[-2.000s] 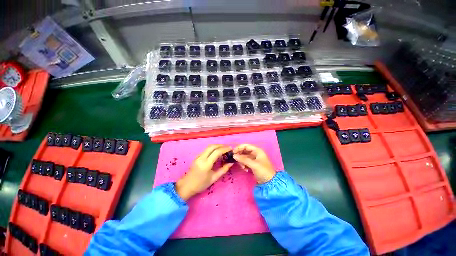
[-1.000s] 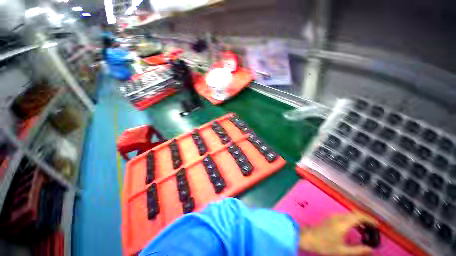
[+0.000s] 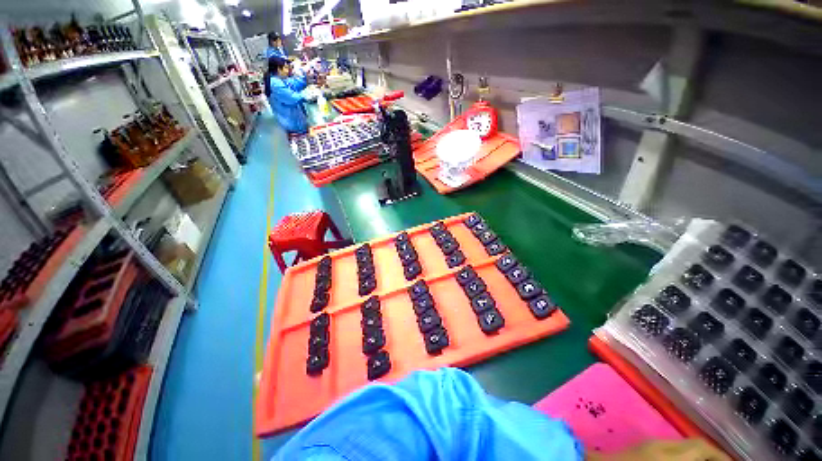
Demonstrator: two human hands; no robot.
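Note:
My left hand [image 3: 671, 450] is only a blurred strip at the bottom edge, cut off, and its fingers and anything in them cannot be seen. Its blue sleeve [image 3: 433, 419] covers the bottom middle. My right hand is out of the picture. The pink mat [image 3: 613, 410] shows in part at the lower right, with tiny black parts [image 3: 592, 411] on it. The red-orange left tray [image 3: 293, 383] holds rows of black housings [image 3: 436, 338]. The clear blister tray [image 3: 703, 261] at the right also holds black housings.
A red stool [image 3: 306, 232] stands in the blue aisle [image 3: 221, 333] beyond the tray. Shelving [image 3: 108, 212] runs along the left. A small white fan [image 3: 458, 149], a black stand [image 3: 397, 153] and a posted sheet [image 3: 561, 133] are along the bench. People in blue [image 3: 287, 97] are farther off.
The view has swung left, bringing the aisle and shelving in. Both hands worked at a housing over the mat; then only the left showed, holding a black piece. Now it is mostly cut off.

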